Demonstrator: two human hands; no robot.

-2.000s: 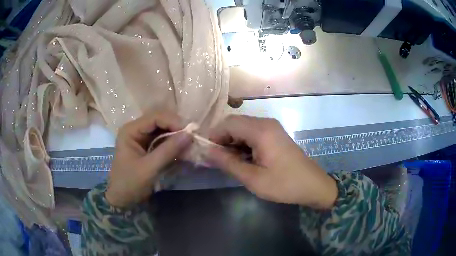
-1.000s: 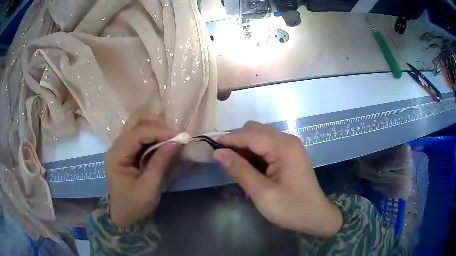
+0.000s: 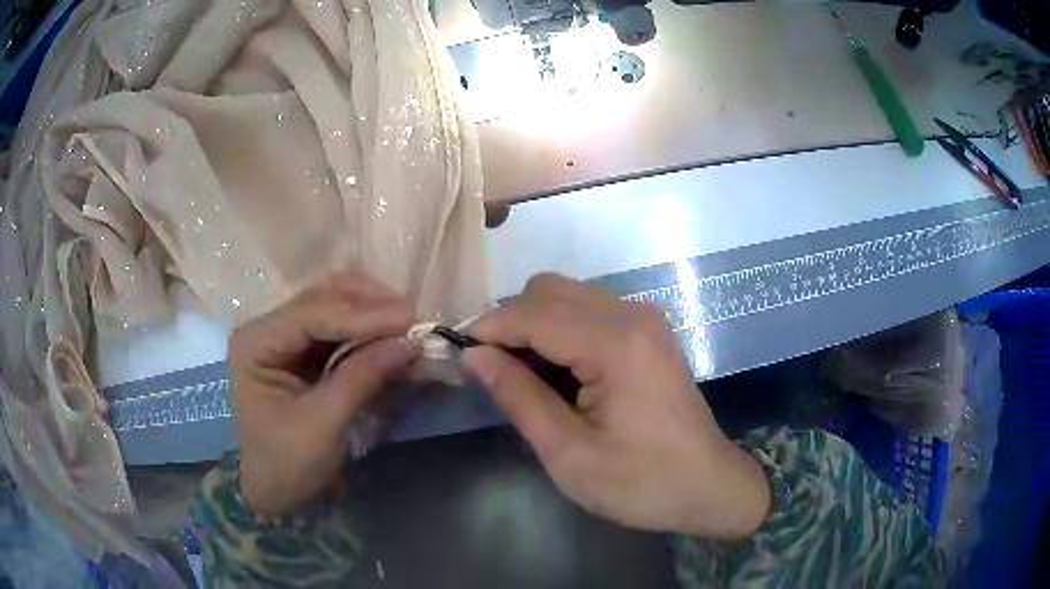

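The sparkly beige-pink garment (image 3: 265,173) is heaped on the left of the table and hangs over its front edge. My left hand (image 3: 317,397) pinches the narrow cream binding (image 3: 428,333) at the garment's lower edge. My right hand (image 3: 610,403) holds dark tweezers (image 3: 454,336), mostly hidden in the fingers. Their tips touch the binding between my two hands. Whether the tips are closed on it is too small to tell.
The machine's needle plate (image 3: 626,67) lies under a bright lamp at the top. A green-handled tool (image 3: 889,101) and red-blue thread snips (image 3: 980,165) lie at the right. Ruler tape (image 3: 794,276) runs along the front edge. A blue basket (image 3: 1013,426) with fabric stands lower right.
The dark tweezers now show between the hands and their tips have come onto the binding. My right hand has moved left, closer to my left hand. The whole view has shifted a little.
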